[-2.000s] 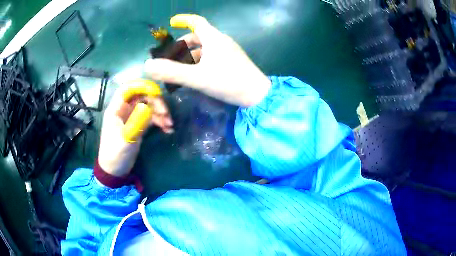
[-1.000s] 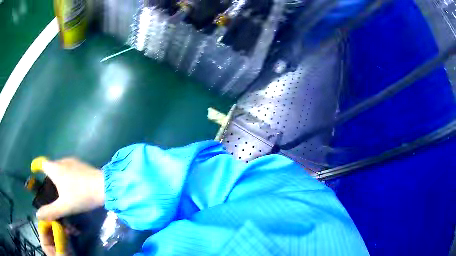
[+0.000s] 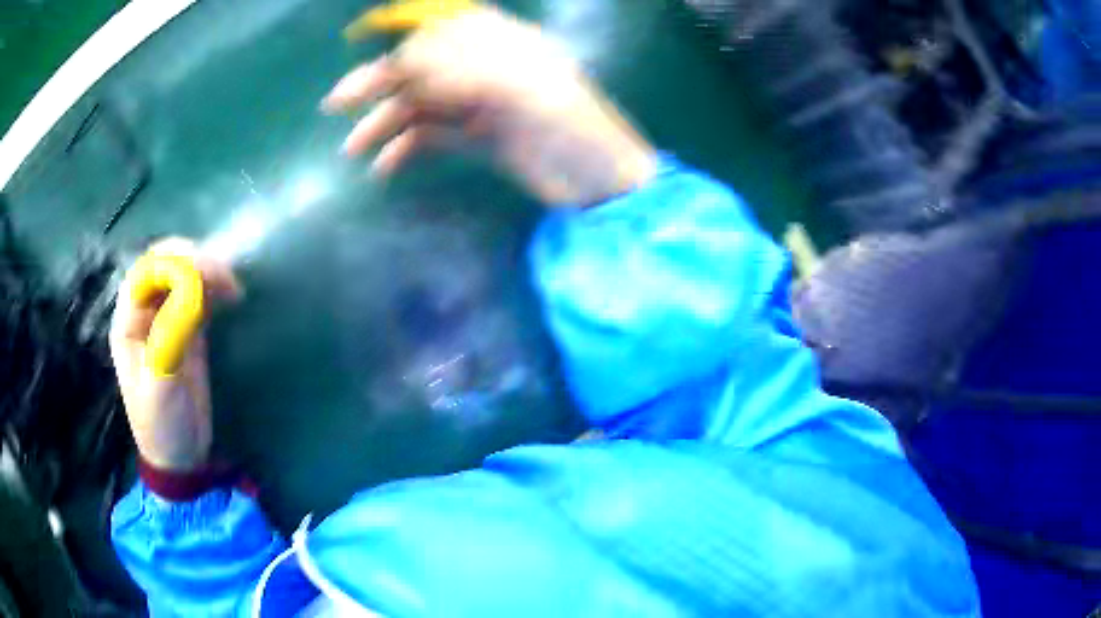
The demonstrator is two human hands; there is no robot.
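My right hand (image 3: 501,103) is above the upper middle of the mat, blurred, its fingers spread towards the left. A yellow finger cot shows on it at the top; no part shows in it. My left hand (image 3: 169,332) is at the left, beside the heap of thin black frames (image 3: 48,338). Its yellow-cotted digits are curled together; whether anything is between them cannot be told. A shiny transparent film or bag (image 3: 465,374) lies blurred on the dark green mat (image 3: 308,423) between my hands and my body.
A stack of clear ribbed trays (image 3: 863,133) with dark contents stands at the upper right. Below it are a pale strip (image 3: 801,251) and a grey perforated surface (image 3: 887,302). A white bench edge (image 3: 85,79) curves at the upper left. Thin black frame outlines (image 3: 121,157) lie near it.
The view swung towards the trays and back. The dark module with the gold patch, in my right hand earlier, no longer shows; those fingers are now spread. My left hand is now nearer the frame heap.
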